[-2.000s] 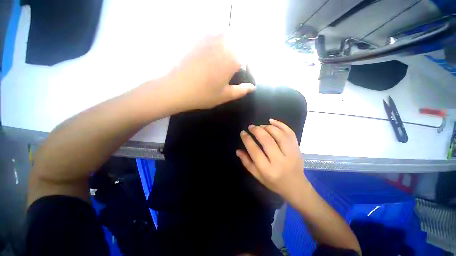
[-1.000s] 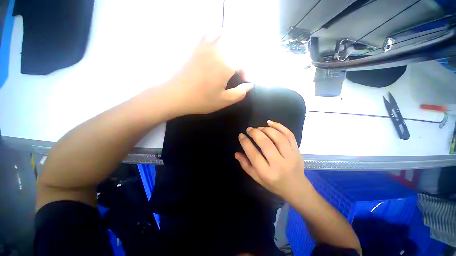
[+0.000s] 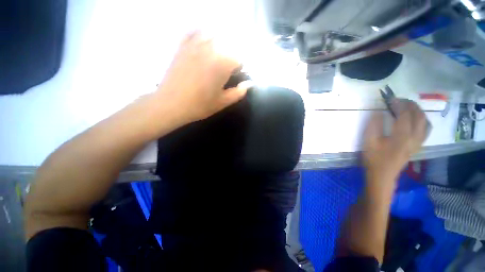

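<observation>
A black fabric panel with rounded corners lies on the white table's front part, below the glare at the needle area; its lower part blends with the dark clothing on the lap. My left hand is on the panel's upper left edge, with cloth showing between thumb and fingers. My right hand is at the right of the table, blurred, with its fingers around the black thread snips, whose blades point up. The needle is hidden by the glare.
The sewing machine head is at the upper right. Dark cut pieces lie at the upper left and right of the needle. A red-handled tool lies beyond my right hand. Blue crates stand below the table edge.
My right hand has left the panel, moved right and taken hold of the snips. My left hand stays on the panel. The view has shifted to the right.
</observation>
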